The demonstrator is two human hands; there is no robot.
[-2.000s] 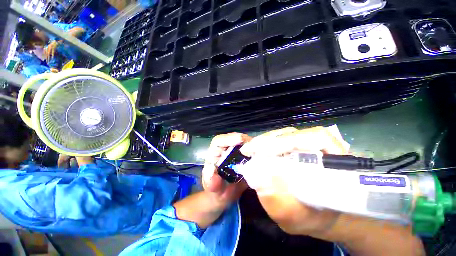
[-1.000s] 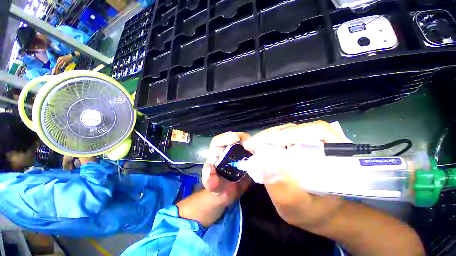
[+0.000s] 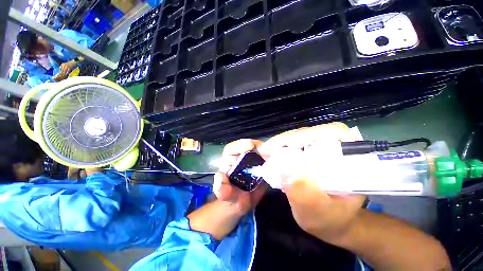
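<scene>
My left hand (image 3: 231,190) holds a small black device housing (image 3: 244,178) with a rounded-square rim, tilted in the fingers. My right hand (image 3: 312,204) is closed around a translucent white glue dispensing syringe (image 3: 378,172). The syringe lies almost level and points left. Its tiny blue tip is at the inside of the housing; whether it touches cannot be told. A bright green air adapter (image 3: 448,172) caps the rear. A black plug with a cord (image 3: 370,146) runs along the top of the barrel. My right fingers hide part of the barrel.
Stacked black trays (image 3: 241,69) stand in front, holding a white housing part (image 3: 385,35) and a dark shiny one (image 3: 459,25). A lime-green fan (image 3: 90,125) is at left. An orange-and-white item (image 3: 190,145) lies left of my hands. People in blue smocks are at left.
The rear of the syringe has risen, so the barrel is nearer level, and the plug and cord rose with it. The housing has tilted slightly in my left hand. Both hands keep their hold.
</scene>
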